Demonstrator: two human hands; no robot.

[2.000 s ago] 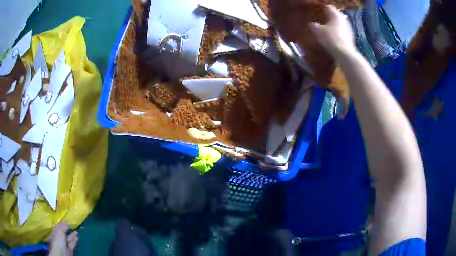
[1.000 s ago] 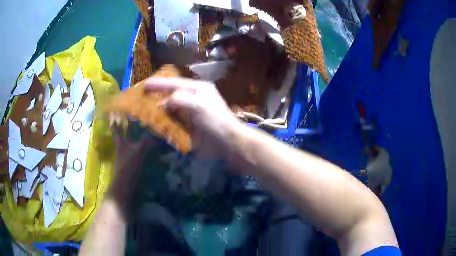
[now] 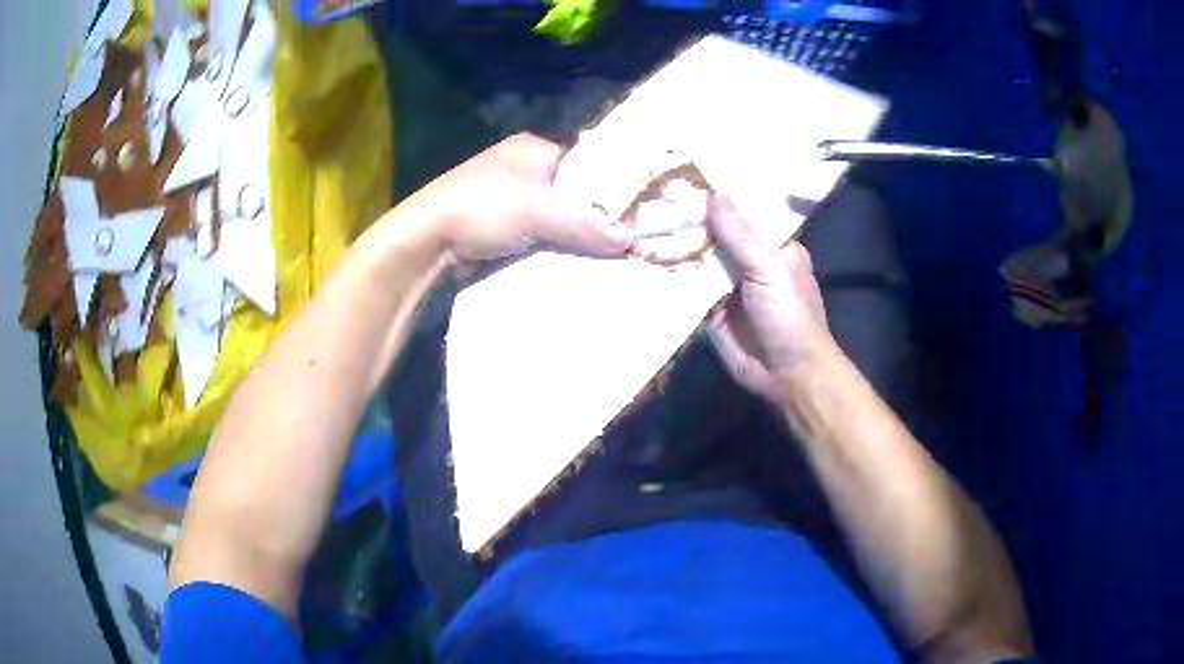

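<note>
A large pointed plush panel [image 3: 558, 389] lies over the lap at the centre, white backing facing the camera, with brown pile along its lower edge. My left hand [image 3: 539, 208] grips its upper left edge, thumb at the round seamed area [image 3: 671, 218]. My right hand [image 3: 773, 298] grips its lower right edge, thumb on the right side of the same round area. The fingers of both hands are partly hidden under the panel. A thin metal rod [image 3: 948, 154] points left, its tip over the panel's upper right part.
A yellow plastic bag [image 3: 340, 156] at the left holds a heap of white and brown panels [image 3: 98, 244]. A pale rod holder [image 3: 1093, 182] stands at the right on a blue surface. A neon scrap [image 3: 569, 18] and the basket's perforated side [image 3: 805, 47] show at the top.
The view has shifted down towards the lap. Both hands now hold a panel white side up, where the right hand carried a brown piece leftward before. The rod has come into view near the panel.
</note>
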